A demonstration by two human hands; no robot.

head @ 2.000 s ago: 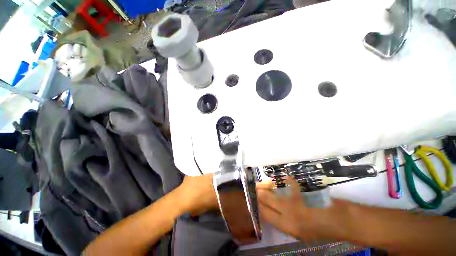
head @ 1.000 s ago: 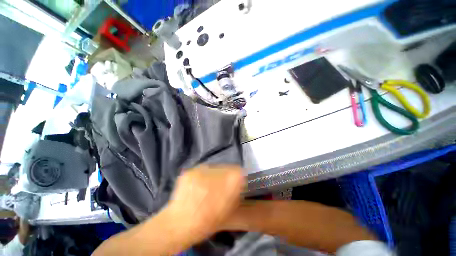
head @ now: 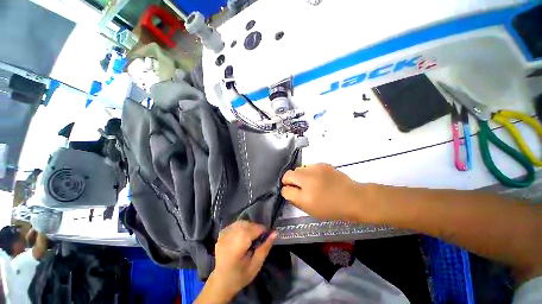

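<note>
A dark grey garment (head: pixel 178 154) with lighter stitching lies heaped on the left of the white sewing machine (head: pixel 368 35), its right edge running up to the presser foot (head: pixel 295 126). My left hand (head: pixel 240 246) pinches the garment's folded edge near the table's front edge. My right hand (head: pixel 315 189) holds the same edge between thumb and fingers, a little below the presser foot. The fingertips are partly hidden by cloth.
To the right lie a black flat rectangle (head: pixel 411 102), pink-and-blue snips (head: pixel 459 142) and shears (head: pixel 502 148) with green and yellow handles. A grey motor housing (head: pixel 77 178) stands left. Another person (head: pixel 22 261) shows at far left. Blue crates (head: pixel 448 270) are below the table.
My hands, together and blurred a second ago, have moved apart; my right hand is now higher, on the garment's edge. The earlier close view of the machine head has drawn back.
</note>
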